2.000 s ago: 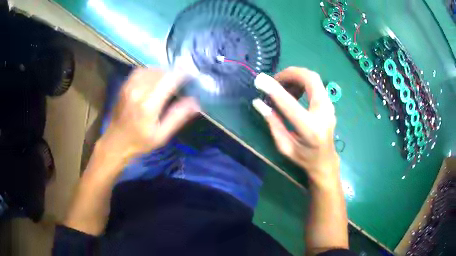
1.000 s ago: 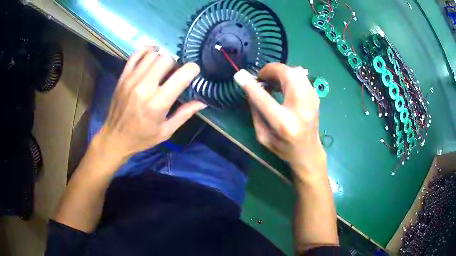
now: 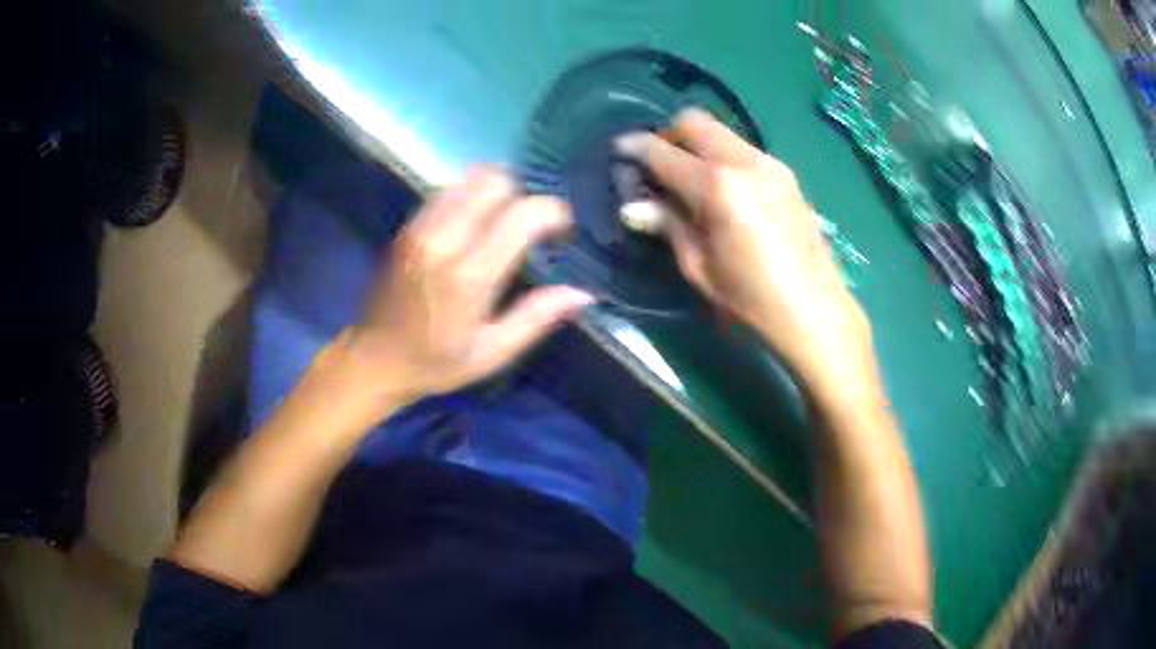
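A black round fan housing (image 3: 588, 162) lies on the green bench near its front edge, blurred by motion. My left hand (image 3: 444, 292) holds its near left rim, fingers over the slots and thumb at the near edge. My right hand (image 3: 770, 247) is over the hub, its fingertips pinched on a small dark piece (image 3: 626, 178), apparently a stator board assembly. Its ring and wire cannot be made out, and whether it touches the hub is unclear.
Rows of green stator board strips (image 3: 985, 254) with wires lie on the bench at right. A small green ring (image 3: 839, 241) shows beside my right hand. An open carton (image 3: 1090, 533) is at lower right. Black housings (image 3: 150, 165) are at left, below bench level.
My right hand has moved from the near right rim to over the hub with the small piece. The red wire no longer shows. The view has shifted and blurred; my left hand stays at the rim.
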